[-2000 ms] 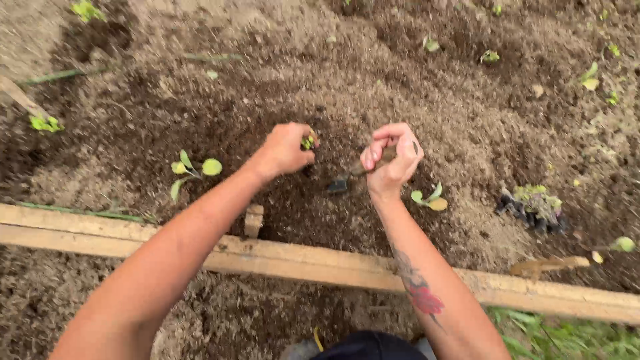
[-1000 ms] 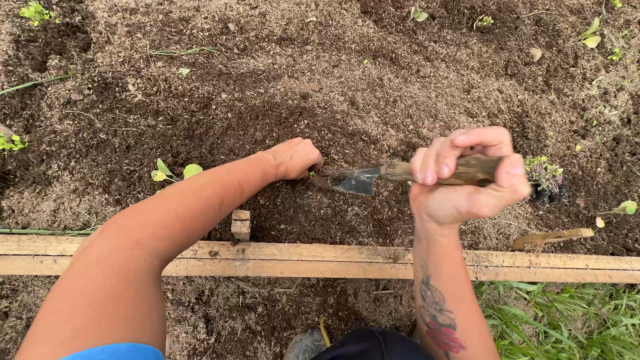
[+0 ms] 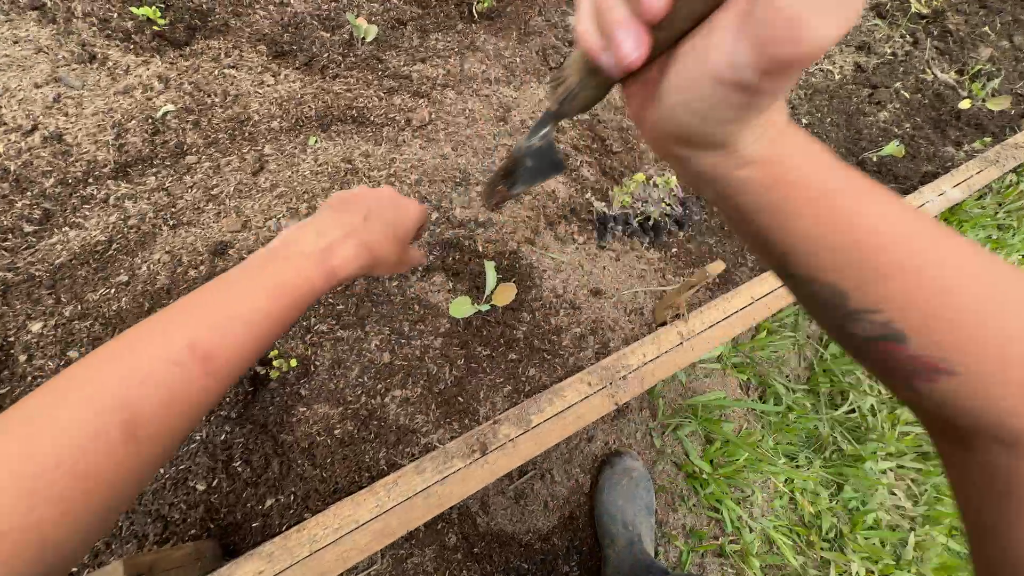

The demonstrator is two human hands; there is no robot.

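My right hand (image 3: 712, 64) is closed round the wooden handle of a small hand trowel (image 3: 528, 164), raised over the bed with its soiled metal blade pointing down and left. My left hand (image 3: 372, 232) hovers over or touches the soil, its fingers curled; whether they hold anything is hidden. Just right of and below it, a seedling (image 3: 484, 298) with green leaves and one yellowish leaf stands in dark soil. A smaller seedling (image 3: 280, 365) stands beneath my left forearm. A clump of plug seedlings (image 3: 646, 210) with dark root plugs lies on the bed to the right, below the trowel.
A wooden board edging (image 3: 528, 424) crosses diagonally, with a wooden stake (image 3: 688, 293) against its inner side and a wood block (image 3: 172, 560) at lower left. Outside it are a rubber boot (image 3: 626, 512) and grass (image 3: 816, 448). More seedlings (image 3: 150, 14) dot the bed's far side.
The trowel's blade, close to my left hand one second ago, is now lifted away from it, still in my right hand. The view has turned and shifted right along the bed.
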